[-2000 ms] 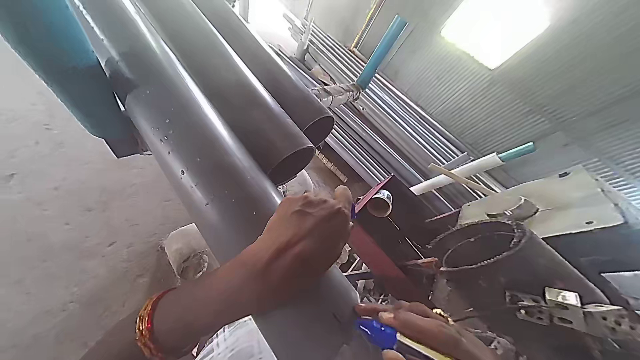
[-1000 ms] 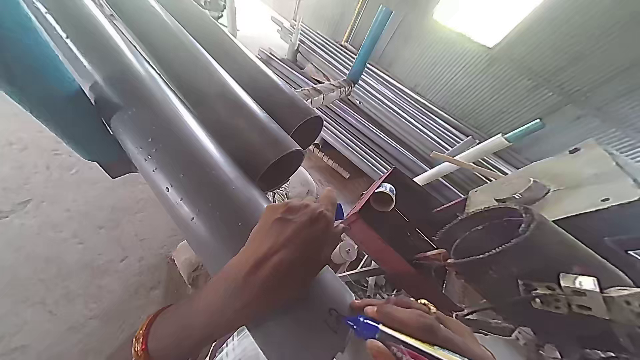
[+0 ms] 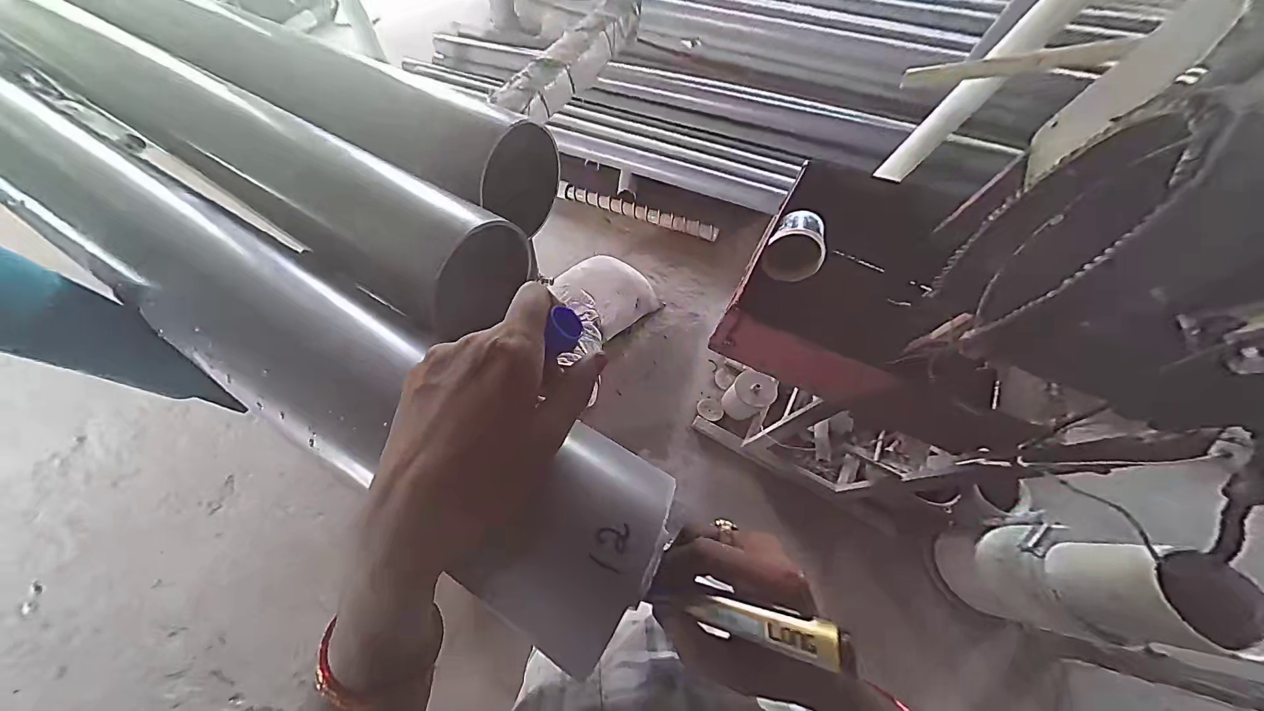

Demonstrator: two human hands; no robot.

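A long grey plastic pipe [image 3: 296, 365] runs from the upper left to the lower centre, with a dark handwritten mark near its cut end. My left hand [image 3: 484, 425] lies over this pipe and pinches a blue cap [image 3: 564, 329] between thumb and finger. Beside the pipe's end is my right hand [image 3: 741, 592], a ring on one finger. It holds a marker pen [image 3: 775, 624] with a yellow barrel; the pen's tip is hidden by the fingers. Two more grey pipes [image 3: 326, 197] lie alongside, their open ends just beyond my left hand.
A red-edged dark metal sheet [image 3: 839, 306] carries a small white pipe piece [image 3: 795, 247]. Under it, a metal frame [image 3: 770, 449] holds scraps. Stacked pipes [image 3: 691, 118] lie at the back, a pale sack [image 3: 607, 291] on the floor. At lower right is a cream pipe [image 3: 1096, 583].
The marker's blue tip was at the pipe's surface near its end; my right hand has since moved off to the pipe's edge. The handwritten mark now shows plainly. The view has shifted closer.
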